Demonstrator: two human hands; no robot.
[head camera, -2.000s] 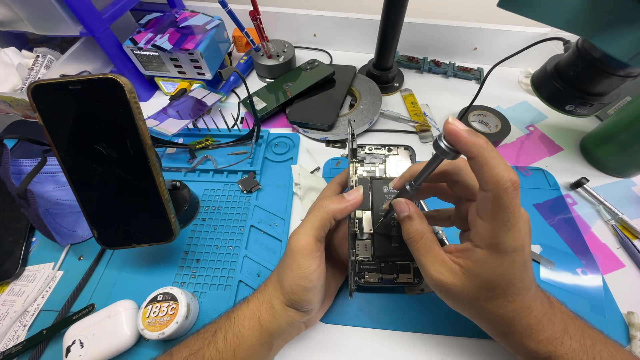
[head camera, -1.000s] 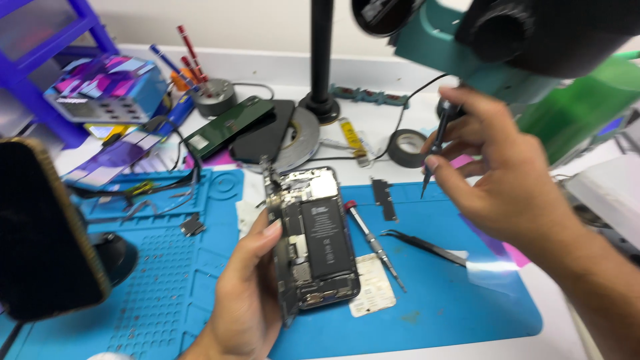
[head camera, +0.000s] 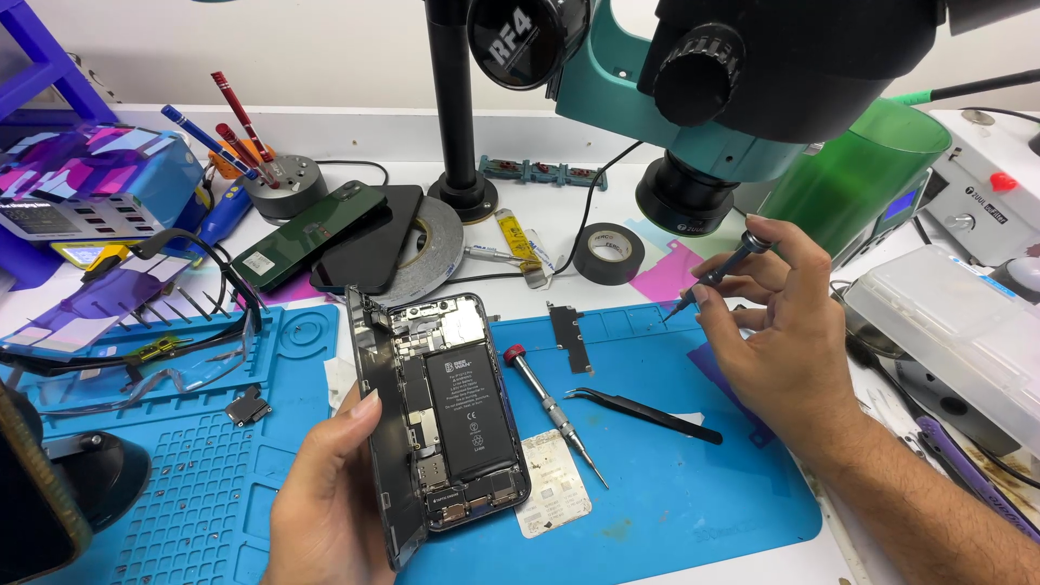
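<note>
My left hand (head camera: 329, 479) grips an opened smartphone (head camera: 467, 406) by its left side, with the thumb on the display assembly (head camera: 382, 439) folded up along that edge. The phone's battery and inner parts show. My right hand (head camera: 780, 341) holds a slim precision screwdriver (head camera: 719, 272) above the mat's upper right part, its tip pointing down and left. Between the hands, a red-capped screwdriver (head camera: 556, 414), a flat dark metal shield plate (head camera: 571, 337) and black curved tweezers (head camera: 650, 413) lie on the blue silicone mat (head camera: 674, 504). A worn whitish card (head camera: 554, 487) lies partly beneath the red-capped screwdriver.
A microscope head (head camera: 691, 187) overhangs the right hand; its black post (head camera: 455, 106) stands behind. Black tape (head camera: 608, 253), a green phone (head camera: 309, 236) and a dark phone (head camera: 370, 244) lie at the back. A clear plastic box (head camera: 959, 341) is at right, another phone (head camera: 32, 487) stands at left.
The right hand with its screwdriver has moved away from the phone, to the right. The left hand still holds the phone, which has moved left of the red-capped screwdriver. The view has shifted.
</note>
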